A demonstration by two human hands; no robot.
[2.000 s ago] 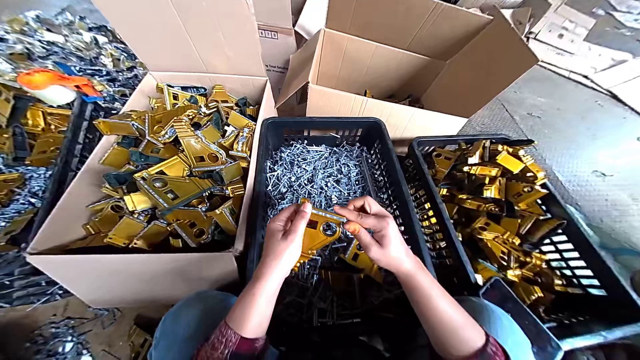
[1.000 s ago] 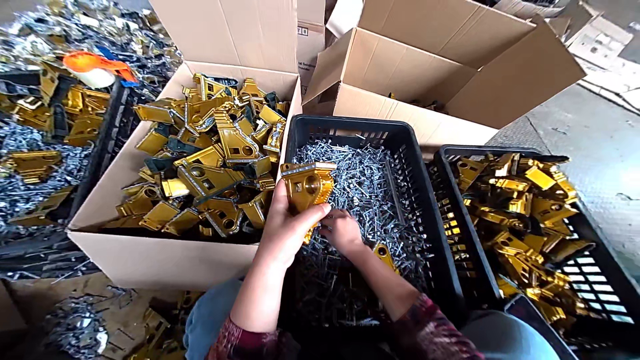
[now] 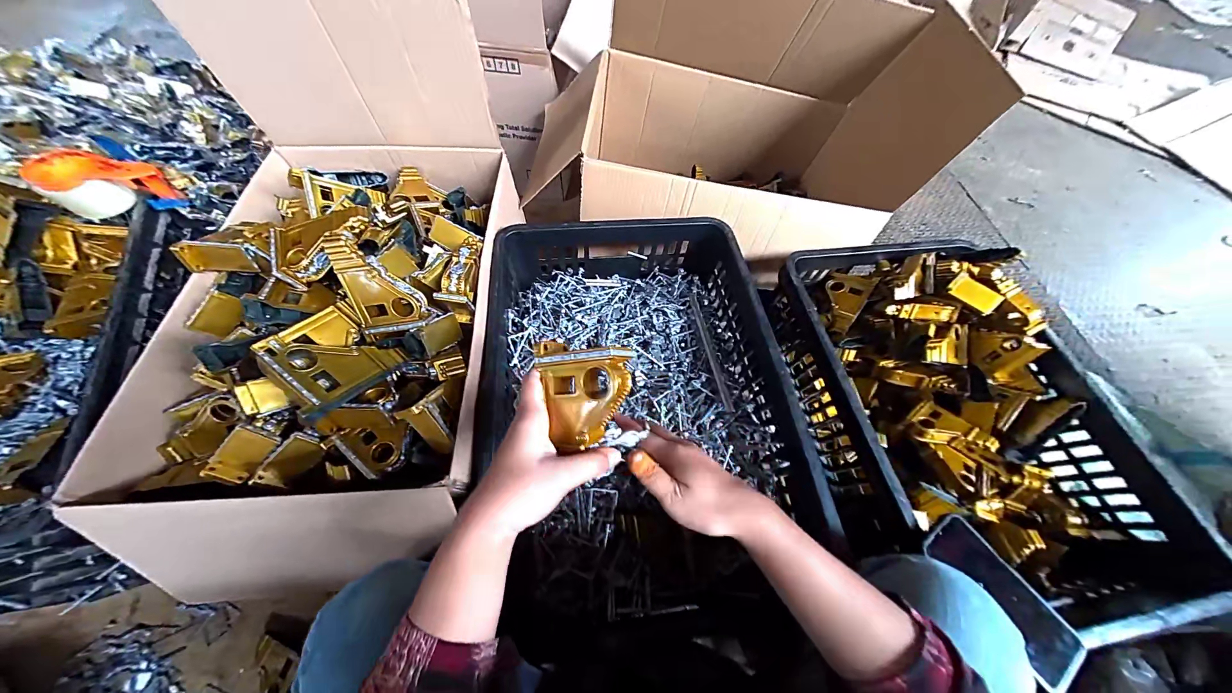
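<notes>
My left hand holds a gold-coloured metal bracket with a toothed edge and two holes, upright above a black plastic crate. That crate holds a heap of silver screws or pins. My right hand is just right of the bracket's lower end, its fingertips closed on a small silvery piece, too blurred to name. The thumb of that hand has an orange covering or stain.
Left stands a cardboard box of gold brackets. Right, a black crate holds more brackets, with a phone-like dark slab at its near edge. An open cardboard box is behind. An orange and white object lies far left.
The right hand has come up from low among the silver pieces to the bracket's lower end. My left hand still holds a bracket, now with its broad face toward the view.
</notes>
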